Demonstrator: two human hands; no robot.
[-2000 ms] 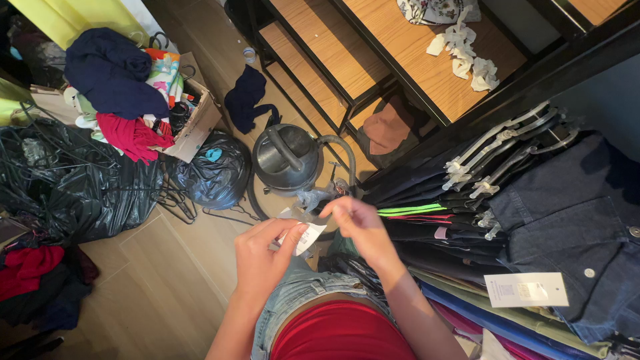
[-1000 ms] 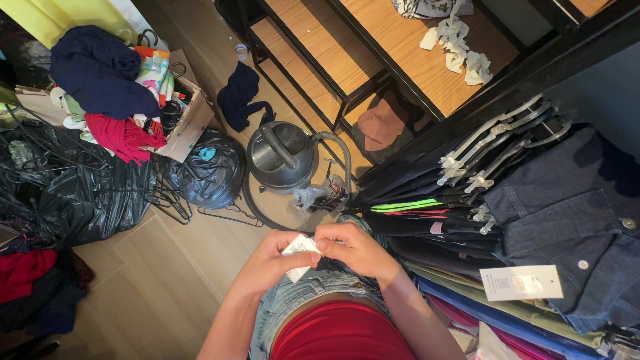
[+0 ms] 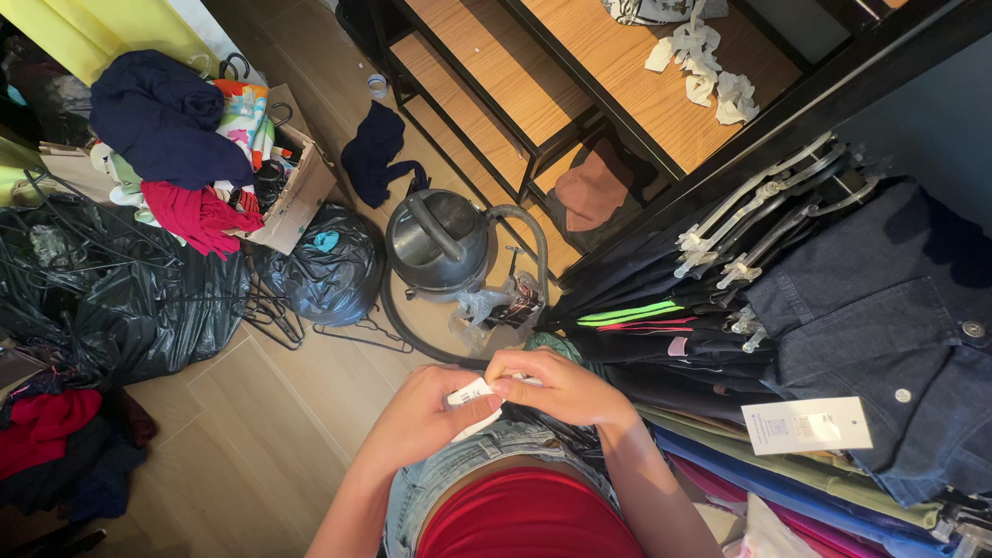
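Observation:
In front of my waist, my left hand grips a small white tag that bears print, its thumb lying across it. The fingertips of my right hand pinch the tag's right-hand end and touch my left fingers. Part of the tag is hidden behind my fingers. Just beyond my hands, a clear plastic bag lies on the floor inside the hose of a black canister vacuum cleaner.
Clothes hang at the right, among them a dark denim garment with a white swing tag. At the left are a cardboard box heaped with clothes, black plastic bags and wire hangers. Wood shelves hold crumpled white paper.
My hands, apart two seconds ago with the right one blurred, have come together at the tag. They stay together there between one second ago and now.

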